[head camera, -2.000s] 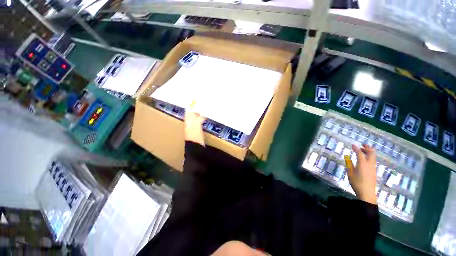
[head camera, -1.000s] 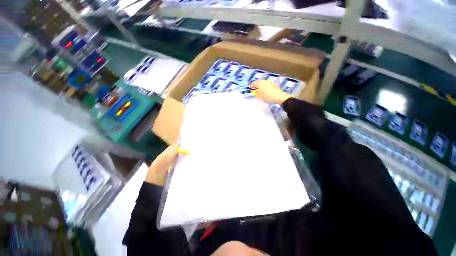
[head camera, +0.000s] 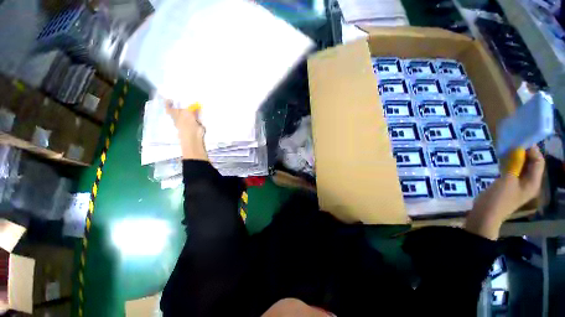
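Observation:
My left hand (head camera: 188, 124), with a yellow finger cot, holds a large white interleaf sheet (head camera: 217, 52) by its near edge, above a stack of similar white sheets (head camera: 238, 158). My right hand (head camera: 511, 186), also with a yellow cot, holds a flat bluish panel (head camera: 526, 124) over the right side of the open carton. The panel is blurred and its printed face is not clear. In the carton (head camera: 350, 136), several rows of front panels (head camera: 438, 133) lie printed side up, with blue borders and black and white patterns.
Shelves with cartons (head camera: 46, 139) stand at the far left. A yellow-black floor line (head camera: 102, 167) runs along the green floor (head camera: 124, 204). Crumpled plastic (head camera: 298, 145) lies between the sheet stack and the carton. Dark parts (head camera: 509, 52) lie at the upper right. Panels (head camera: 499, 282) show at the lower right.
The view has swung left. My left hand has carried the white sheet from in front of the carton to above the sheet stack. My right hand has lifted a panel up from the carton area.

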